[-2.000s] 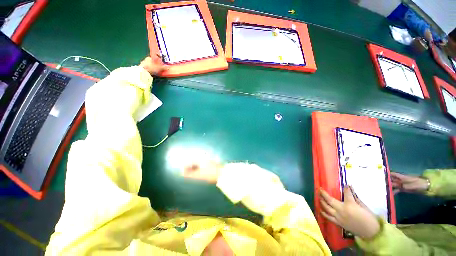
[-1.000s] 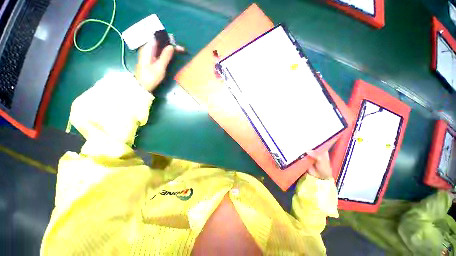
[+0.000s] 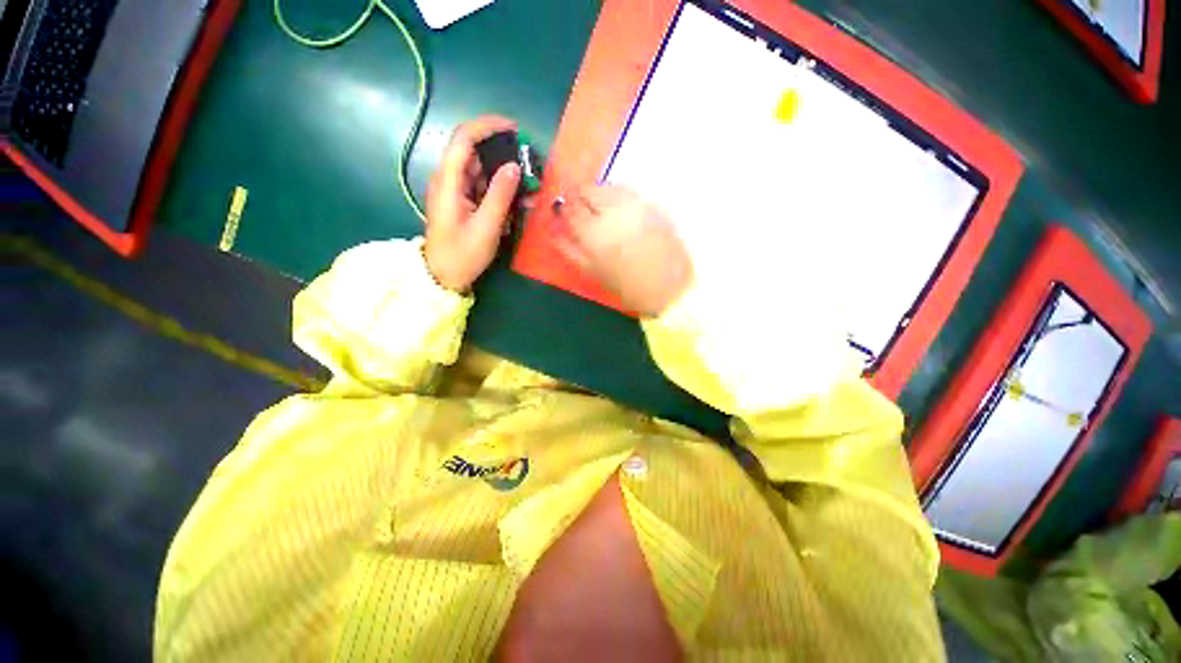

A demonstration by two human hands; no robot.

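My left hand [image 3: 469, 205] holds the black test adapter [image 3: 500, 153], whose green circuit-board edge faces right, beside the left edge of the foam tray. A pale green lead [image 3: 417, 117] runs up from it. My right hand [image 3: 627, 246] is over the tray's left part, thumb and fingertips together at a tiny dark piece, perhaps the panel cable [image 3: 560, 203]. The display panel [image 3: 803, 181] lies face up, tilted, on the red-orange foam tray [image 3: 589, 97]. My right hand and sleeve cover its lower left part.
The laptop [image 3: 104, 104] on its red pad is at the upper left. A yellowish bench label [image 3: 233, 219] is near the bench edge. A white block [image 3: 447, 7] is cut off at the top. Another panel [image 3: 1030, 421] lies at the right, beside a person's yellow-green sleeve [image 3: 1114, 596].
My left hand has lifted the adapter away from the white block to the tray edge. My right hand has left the tray's lower right edge for its left side. The tray has turned.
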